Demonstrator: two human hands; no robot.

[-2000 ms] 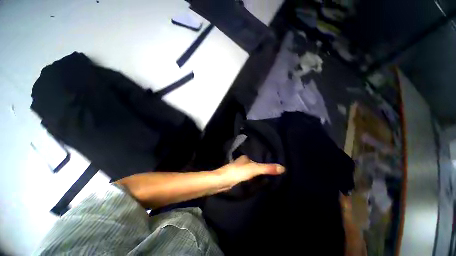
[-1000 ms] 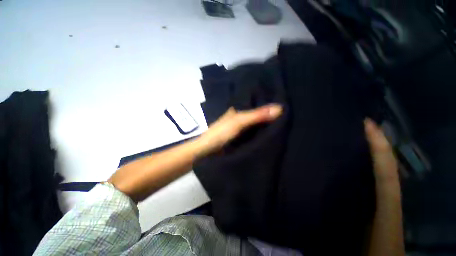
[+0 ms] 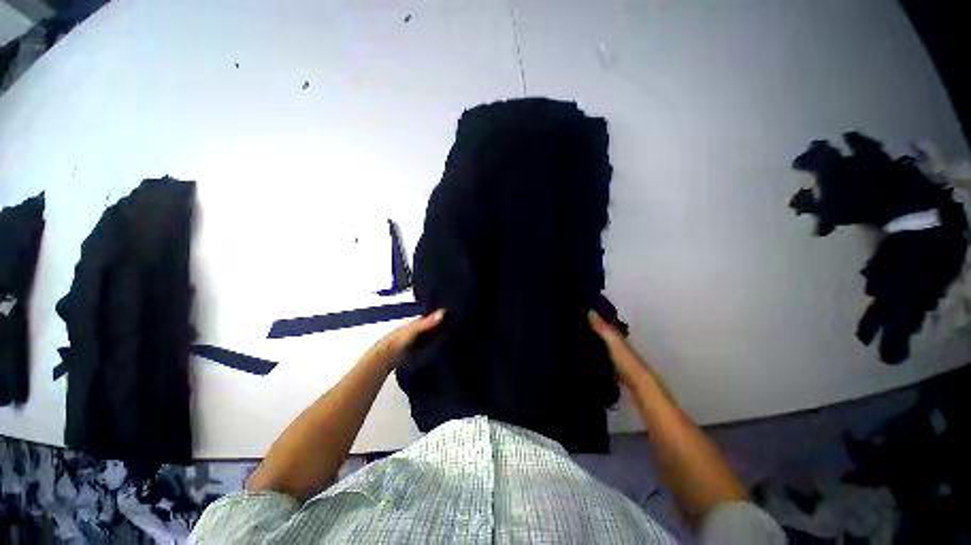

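Note:
A thick black bundle of cut pieces (image 3: 516,245) lies lengthwise on the white table (image 3: 703,266), right in front of me. My left hand (image 3: 415,332) holds its left side, with the thumb on the cloth. My right hand (image 3: 605,328) holds its right side, with the fingers partly hidden at the cloth edge. A black fabric strip (image 3: 341,318) sticks out from the bundle's left side, its other end hidden. A small dark-edged piece (image 3: 398,261) lies just above that strip.
To the left lies another black bundle (image 3: 133,319) with a strip (image 3: 234,359) beside it, and a further black stack (image 3: 16,298) at the frame edge. At the right is an uneven black heap (image 3: 910,256) with a white band. Scraps (image 3: 64,495) cover the floor below the table edge.
The bundle, earlier carried between both hands near the table's edge, now lies flat on the table. The view has turned, showing more of the table, and both hands are still at its sides.

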